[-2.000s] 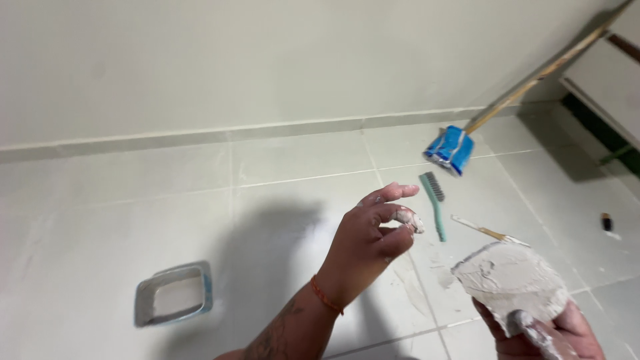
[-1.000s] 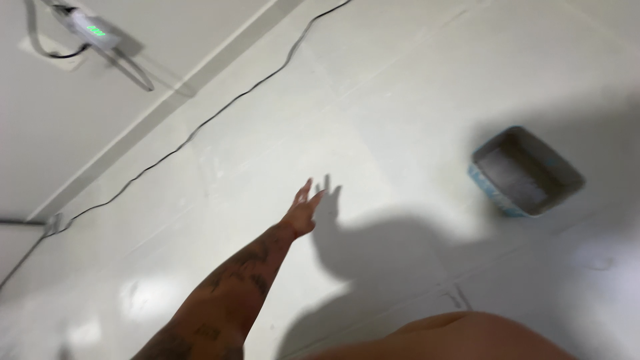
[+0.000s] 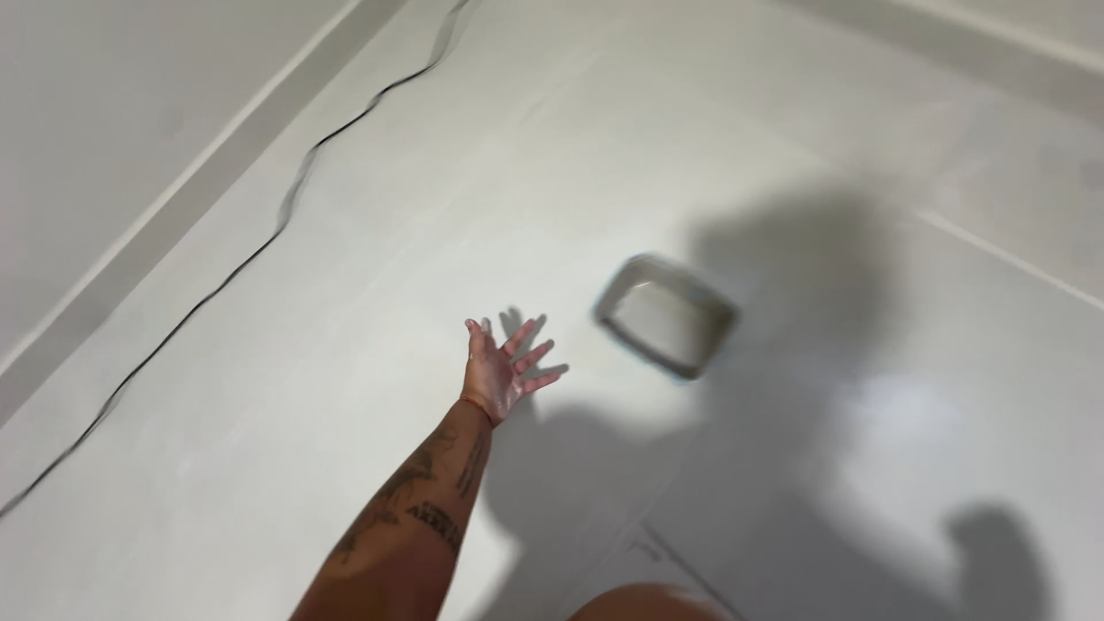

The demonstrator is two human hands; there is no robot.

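My left hand (image 3: 498,371) reaches out low over the pale tiled floor (image 3: 345,388), palm up and fingers spread, with nothing in it. An orange band circles its wrist, and the palm looks wet or whitish. To the right of the fingers, not touching them, a small rectangular tub (image 3: 642,345) stands on the floor. Pale material or liquid shows inside the tub, though blur hides which. My right hand is out of view.
A thin black cable (image 3: 203,302) runs along the floor at the left, near the baseboard (image 3: 181,194). Another baseboard (image 3: 975,52) crosses the upper right. My bare knee or leg (image 3: 647,604) shows at the bottom edge, and broad shadows fall on the right.
The view has swung away from the brush, the blue-headed tool and the plaster-like piece held in my right hand. My left hand's curled fingers have spread with the palm up.
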